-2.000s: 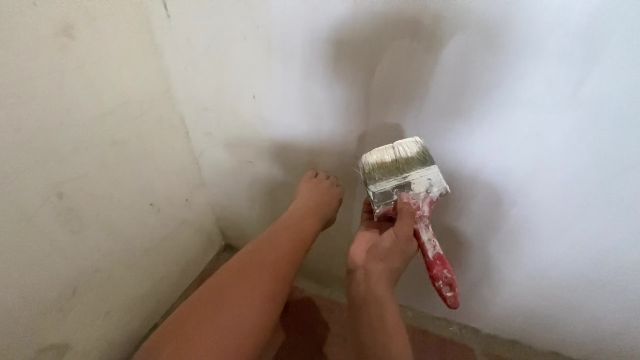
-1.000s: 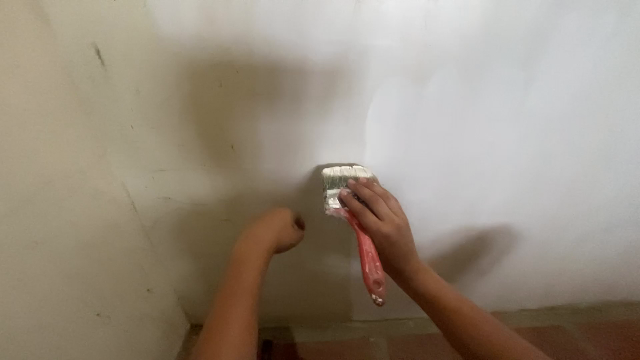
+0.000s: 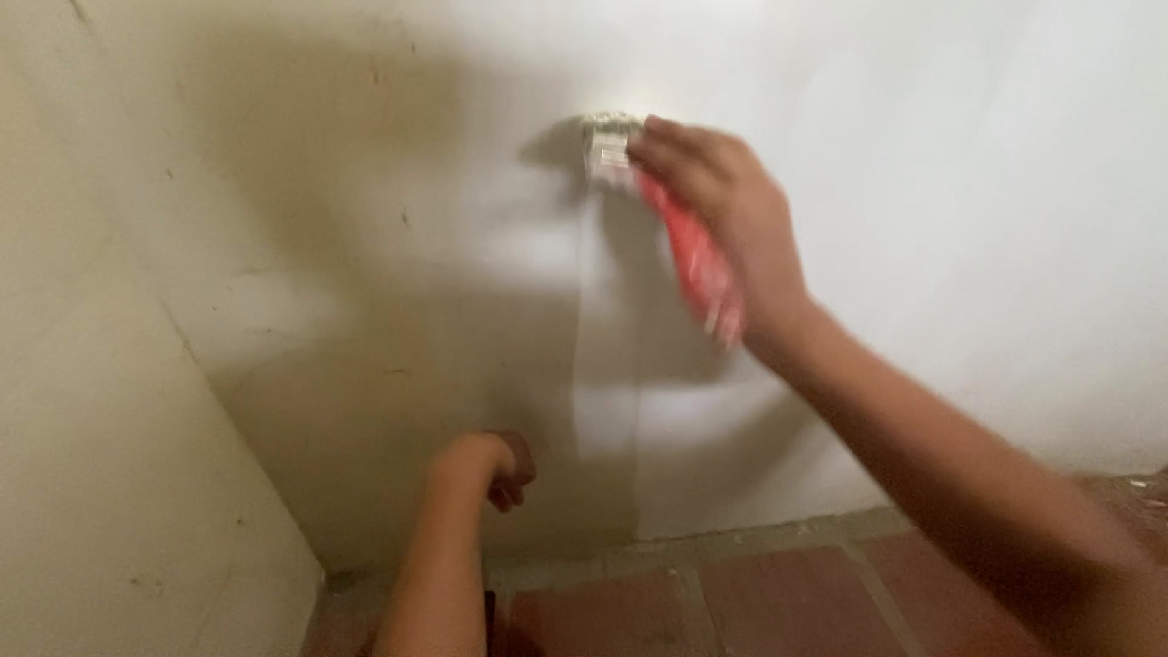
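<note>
My right hand (image 3: 721, 210) grips a wide paintbrush (image 3: 613, 155) with a red, paint-smeared handle. Its bristles point up and press on the wall (image 3: 912, 228), at the edge where fresh white paint on the right meets a duller, yellowish surface on the left. Lower and to the left, my left hand (image 3: 506, 470) hangs near the wall with its fingers curled. No object shows in it, though its palm side is partly hidden. Both the brush handle and the right hand are blurred.
A second wall (image 3: 109, 438) meets the painted one in a corner at the left. Along the bottom runs a floor of reddish tiles (image 3: 785, 593) with grey joints, and a rough grey strip (image 3: 730, 540) lies at the wall's foot.
Two seconds ago the brush was held up, its handle toward the lower right. It was then brought to the wall, and my right hand has since moved it upward along the paint edge.
</note>
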